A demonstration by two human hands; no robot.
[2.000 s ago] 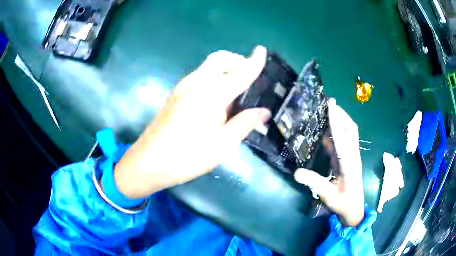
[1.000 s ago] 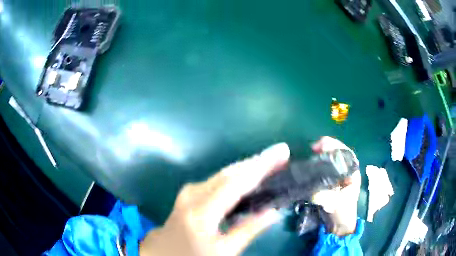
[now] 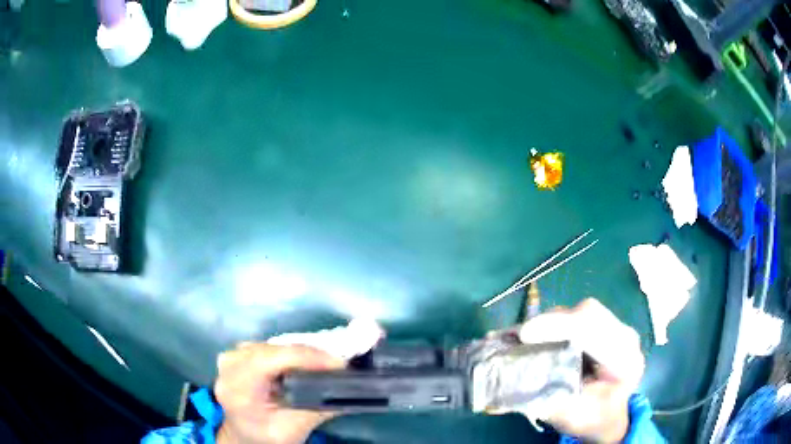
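Note:
My left hand [image 3: 277, 395], with white coverings on its fingers, holds the black, slotted half of a camera housing [image 3: 373, 390] at the bottom centre. My right hand [image 3: 594, 364], also with white finger coverings, holds the camouflage shell [image 3: 529, 378] on its right side. The two parts meet in the middle, seen edge-on, so their inside is hidden. Thin silver tweezers [image 3: 542, 267] lie on the green mat just above my right hand. A brass nozzle [image 3: 532, 299] sticks up beside the right fingers; the rest of it is hidden.
A spare opened housing [image 3: 94, 186] lies at left. An amber tape scrap [image 3: 547, 170] lies right of centre. White wipes [image 3: 663, 284] and a blue screw bin [image 3: 724, 186] are at right. White bench items [image 3: 195, 19] and a yellowish tape roll [image 3: 273, 17] are upper left.
The circuit board seen between the hands is now out of sight. The housing has turned edge-on and moved down with both hands. The tweezers and nozzle have come into clear view.

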